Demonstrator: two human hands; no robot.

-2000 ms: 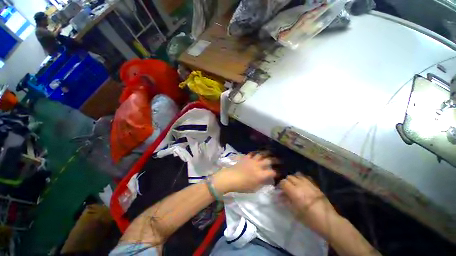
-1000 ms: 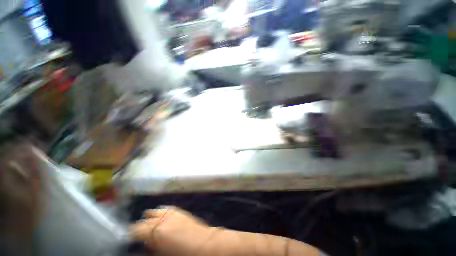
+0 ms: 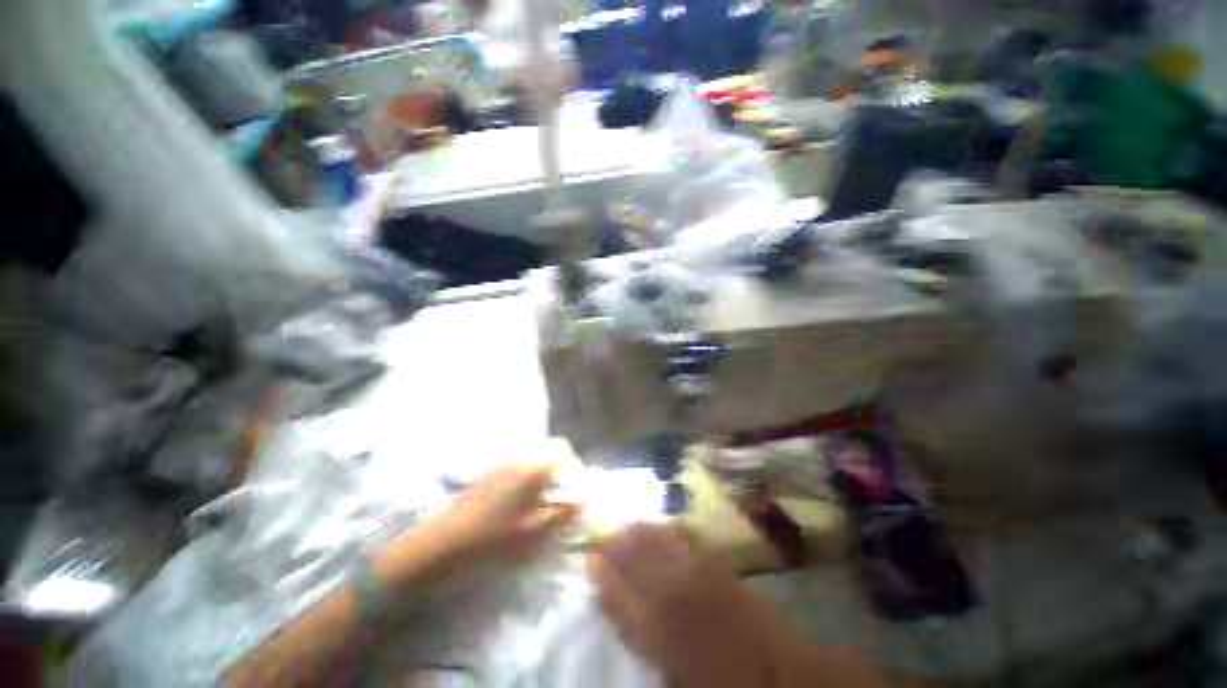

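Observation:
A white garment piece [image 3: 518,612] lies on the table in front of the sewing machine [image 3: 807,363]. My left hand [image 3: 491,518] is on the cloth, its fingertips near the lit needle area. My right hand [image 3: 659,585] is beside it, just right, fingers at the cloth's bright edge. Both hands appear to hold the cloth close to the presser foot [image 3: 666,470]. Blur and glare hide the exact fingertip contact and the needle.
A smartphone [image 3: 895,524] lies right of the needle area. A small dark reddish tool [image 3: 774,524] lies between it and the needle. Crinkled clear plastic bags [image 3: 316,329] are at the table's left end. Another work table [image 3: 471,168] stands behind.
The view has turned from the lap and bin to the machine and moved closer. The white cloth and both hands are now at the needle area.

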